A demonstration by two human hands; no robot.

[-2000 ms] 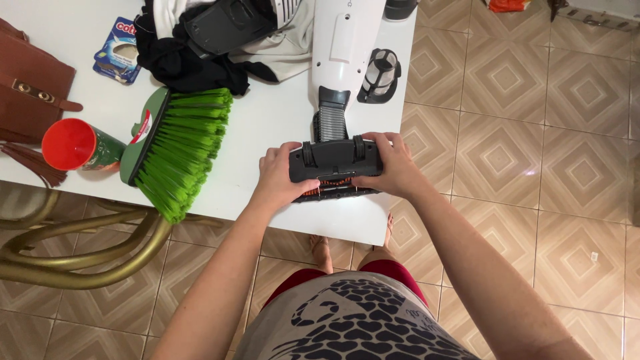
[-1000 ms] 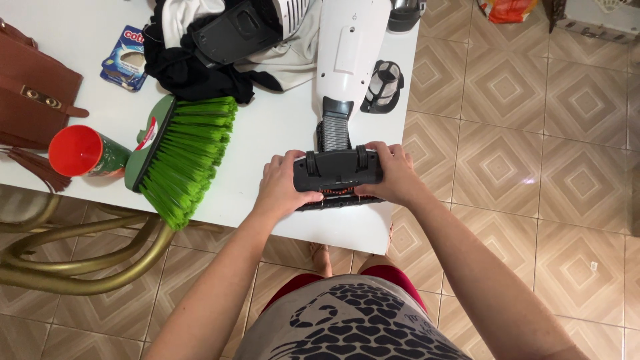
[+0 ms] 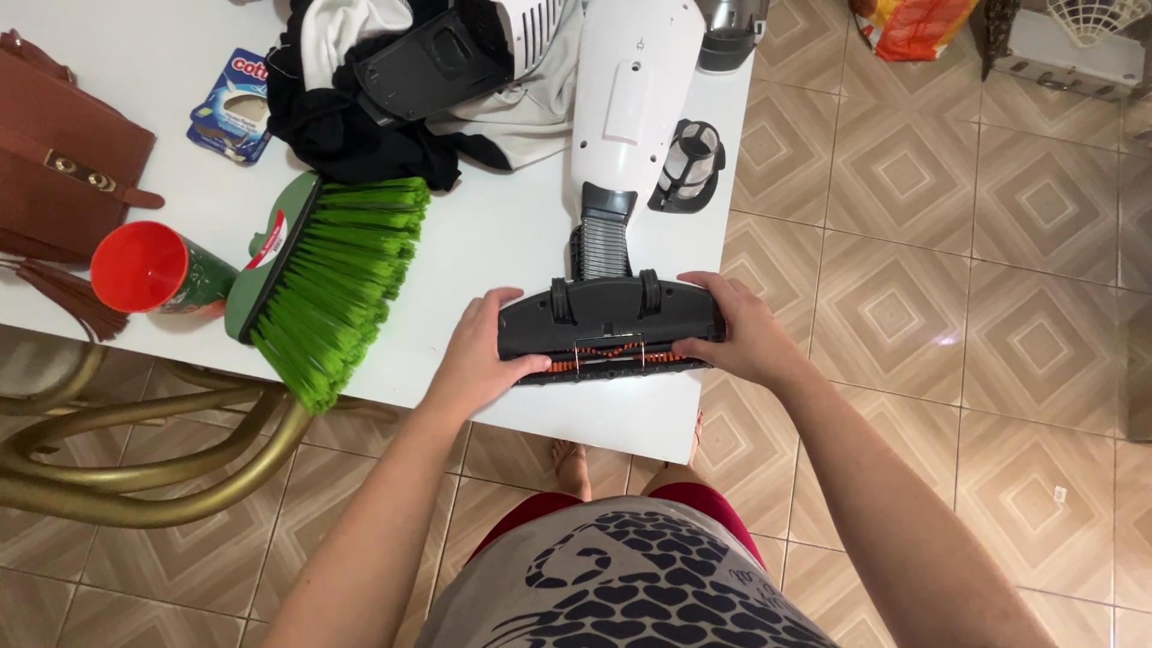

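Note:
A black vacuum cleaner floor head [image 3: 603, 315] lies near the table's front edge, its orange bristle roller showing along the near side. My left hand [image 3: 481, 355] grips its left end, thumb by the roller. The right end is held by my right hand [image 3: 742, 328], with the thumb over the roller opening. Behind the head, a ribbed neck [image 3: 604, 245] joins it to the white vacuum body [image 3: 634, 99]. A filter in a dark frame [image 3: 691, 166] lies right of the body, and a clear dust cup [image 3: 731, 34] stands farther back.
A green-bristled broom head [image 3: 337, 279] overhangs the front edge beside a red-and-green cup [image 3: 148, 267]. Left of these is a brown handbag [image 3: 67, 157]. Black and white cloths [image 3: 351, 135] lie under a dark vacuum part [image 3: 441, 63]. A gold metal chair [image 3: 207, 495] stands at the front left.
The floor head has tilted in my hands, so more of its orange roller shows than two seconds ago. Both hands keep hold of its ends.

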